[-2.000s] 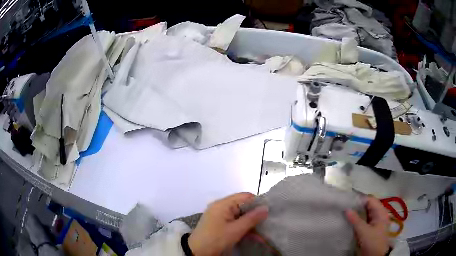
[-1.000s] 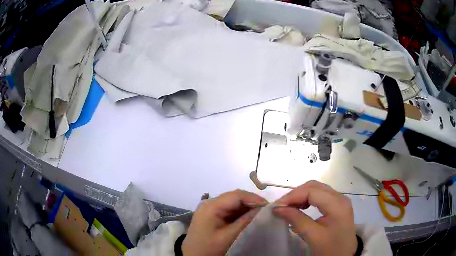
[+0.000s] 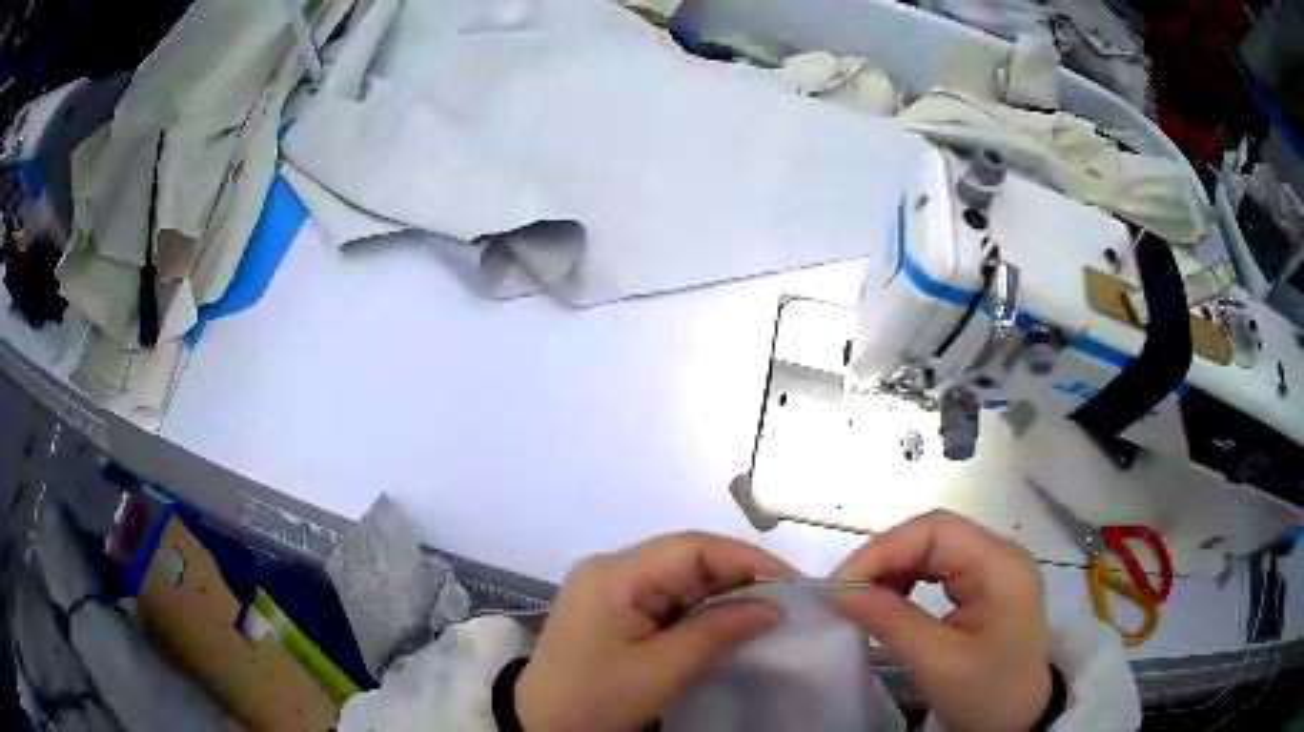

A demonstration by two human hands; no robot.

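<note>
My left hand (image 3: 651,615) and my right hand (image 3: 944,608) hold a grey-white fabric piece (image 3: 779,665) by its upper edge, near the table's front edge. Thumbs and fingers of both hands pinch the edge, which shows as a thin, straight double layer. The rest of the piece hangs down between the hands and is cut off by the lower picture edge. The white sewing machine head (image 3: 987,286) stands beyond my right hand. Its presser foot (image 3: 911,386) is over the lit throat plate (image 3: 830,458), with no cloth seen under it.
Scissors (image 3: 1125,572) with red and orange-yellow loops lie right of my right hand. A large pale panel (image 3: 644,157) is spread behind. Cream cut pieces (image 3: 200,186) hang at left over a blue piece (image 3: 258,265). A pale trough (image 3: 987,50) runs behind the table.
The grey ribbed fabric spread between my hands two seconds ago is now gathered lower and gripped along a straight edge. Since one second ago, my hands have moved slightly apart. The camera view has shifted.
</note>
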